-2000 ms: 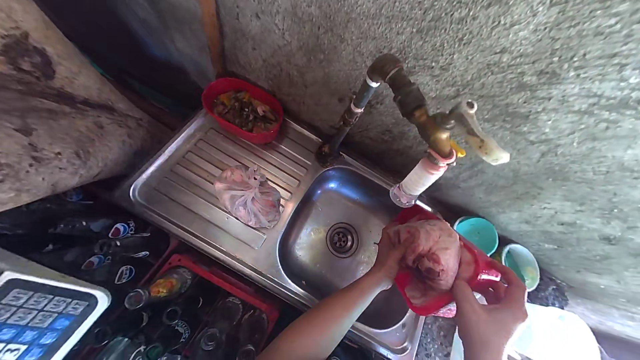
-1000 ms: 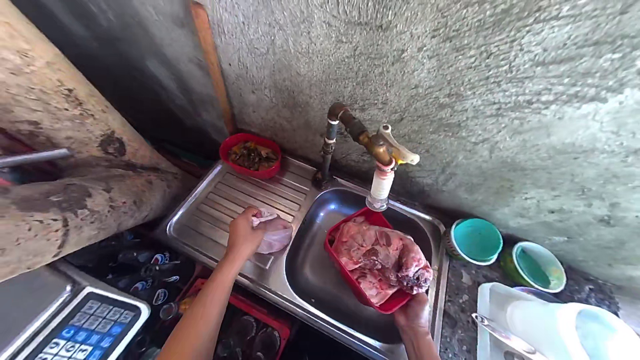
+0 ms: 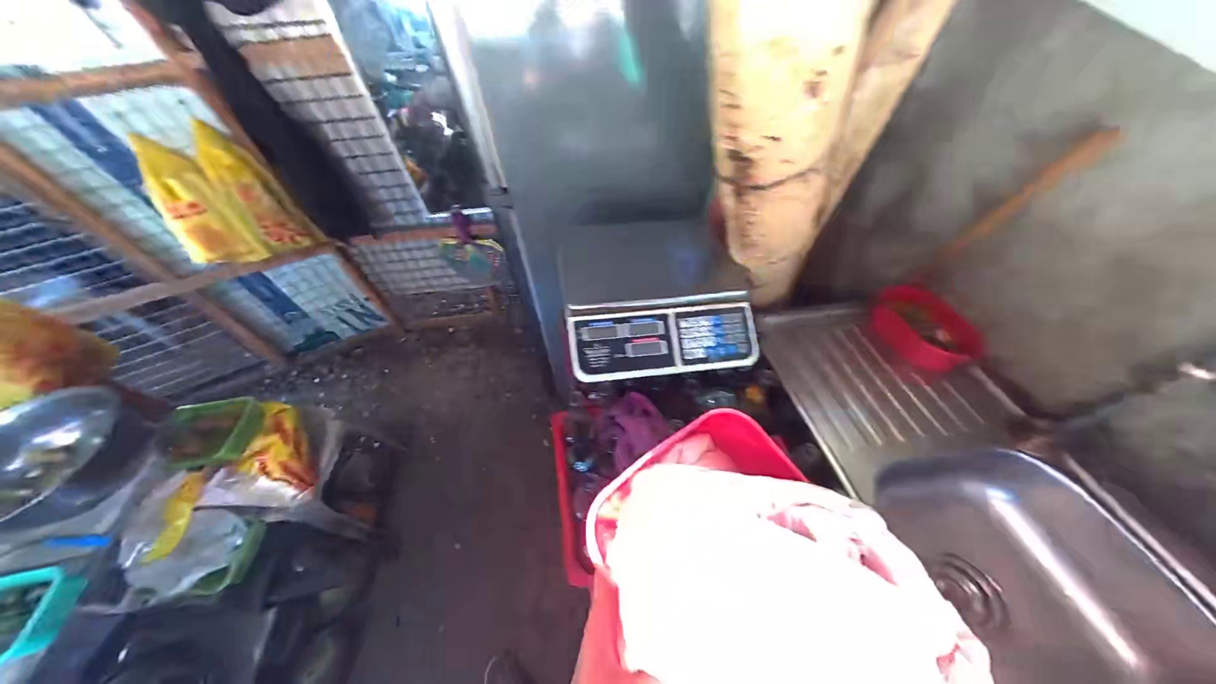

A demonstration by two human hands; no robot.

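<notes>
A red plastic basin (image 3: 750, 439) with raw meat (image 3: 788, 570) in it is held up at the bottom centre, left of the sink bowl. The meat is so overexposed that its detail is lost. My left hand (image 3: 608, 632) is at the basin's lower left side and grips it; its fingers are mostly hidden. My right hand does not show. Beyond the basin stands a digital scale (image 3: 663, 340) with a flat metal platform.
To the right are the steel sink (image 3: 1035, 532) and its ridged drainboard (image 3: 855, 380), bearing a small red bowl (image 3: 926, 328). A red crate (image 3: 570, 532) of bottles is under the scale. Dark floor (image 3: 465, 513) runs left, beside a cluttered low table (image 3: 285, 513) with green baskets.
The view has swung far left. The meat basin has moved from over the sink to its left. The bagged piece my left hand held on the drainboard is gone from there.
</notes>
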